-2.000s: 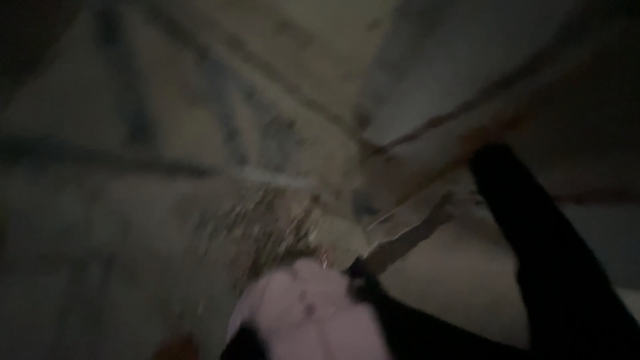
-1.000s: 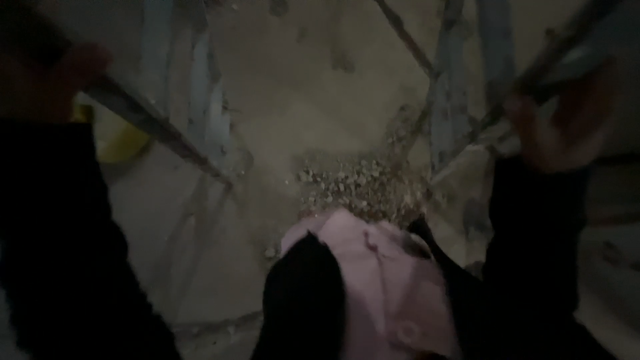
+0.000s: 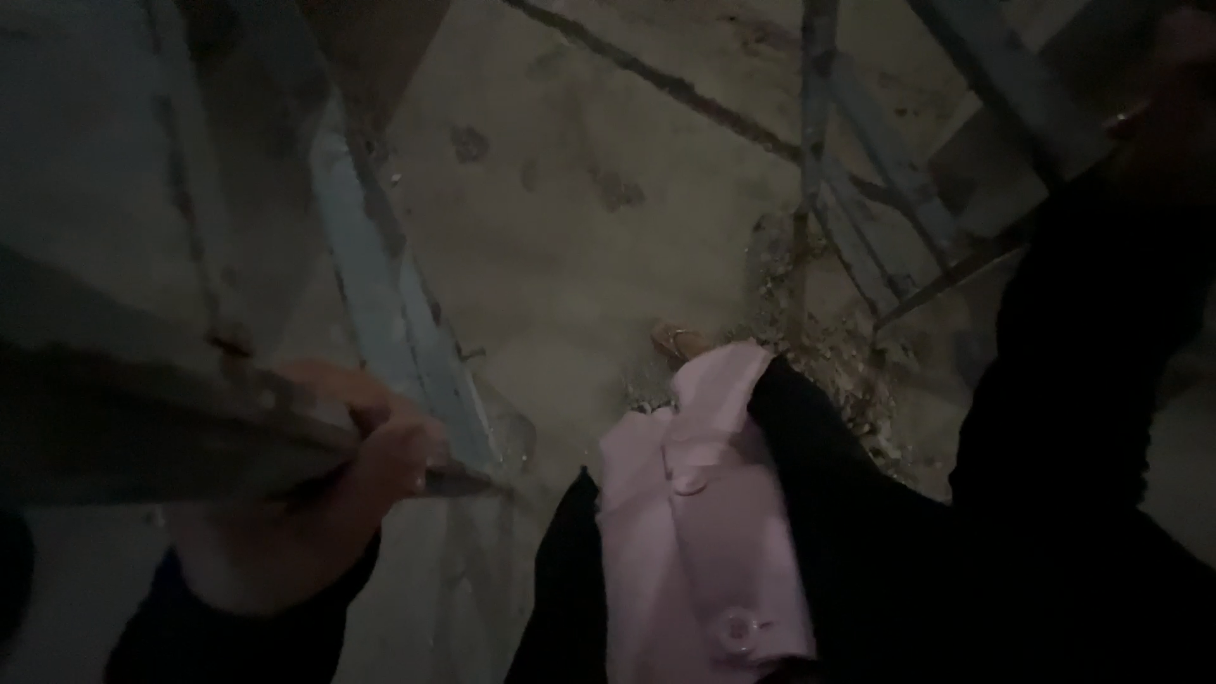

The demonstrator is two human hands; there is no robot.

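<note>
The picture is dark and partly blurred. At the lower left, my left hand (image 3: pixel 332 475) is closed around a long rail (image 3: pixel 304 432), its thumb and fingers wrapped over the edge. My right hand (image 3: pixel 1164 104) is at the upper right edge, very dark and partly cut off, beside a metal bar (image 3: pixel 1007 85); whether it grips the bar cannot be told. Dark sleeves cover both arms. Between them hangs my pink buttoned garment (image 3: pixel 703 532) under a dark open outer layer. A brown shoe (image 3: pixel 679 340) shows just beyond its hem.
Grey-blue metal struts (image 3: pixel 366 256) stand at the left, and crossed bars (image 3: pixel 807 123) at the right. Below lies a stained, dusty floor (image 3: pixel 570 237), with loose rubble (image 3: pixel 855 389) near the garment's right side.
My left hand, at the upper left one second ago, is now lower in view and on the rail. My right hand is nearer the upper right edge. The view has shifted.
</note>
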